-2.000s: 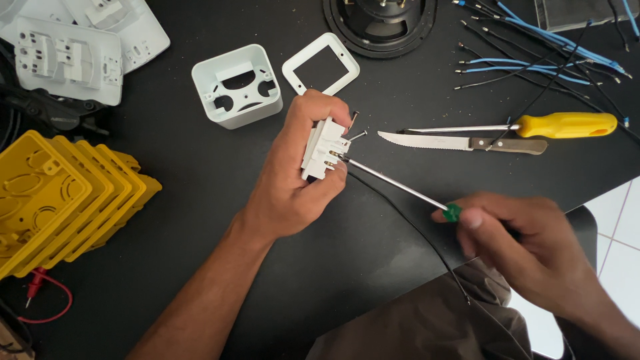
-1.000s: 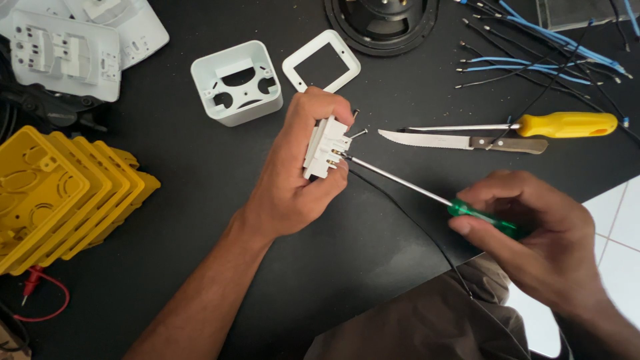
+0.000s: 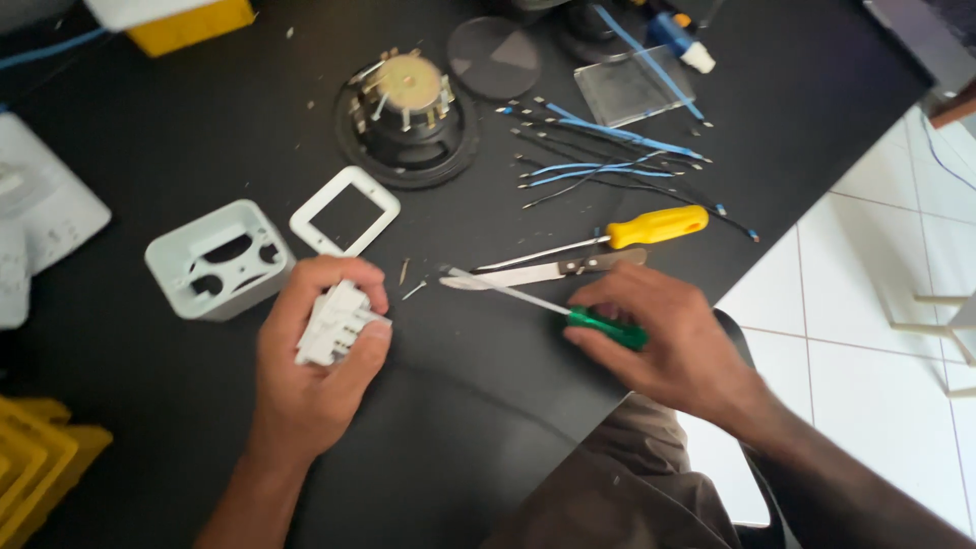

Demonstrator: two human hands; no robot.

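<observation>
My left hand (image 3: 313,381) grips a white electrical module (image 3: 332,324), with small terminal openings facing right. In my right hand (image 3: 656,335) is a screwdriver with a green handle (image 3: 608,326); its blurred tip points left, apart from the module. Beyond that shaft lie a yellow-handled screwdriver (image 3: 659,226) and a knife (image 3: 534,273) with a wooden handle. Two small screws (image 3: 414,289) rest between my left hand and the knife blade. A white rectangular frame (image 3: 305,219) and a white open electrical box (image 3: 217,255) sit just past my left hand.
A loudspeaker (image 3: 408,122) with screws stuck on its magnet stands farther back. Cut blue and black wires (image 3: 610,168) lie behind the tools, near a clear plastic piece (image 3: 633,88). Yellow boxes (image 3: 46,465) are at lower left, white plates (image 3: 46,198) above them.
The green screwdriver's tip has come away from the white module; earlier it touched the terminals. The view has swung to the right.
</observation>
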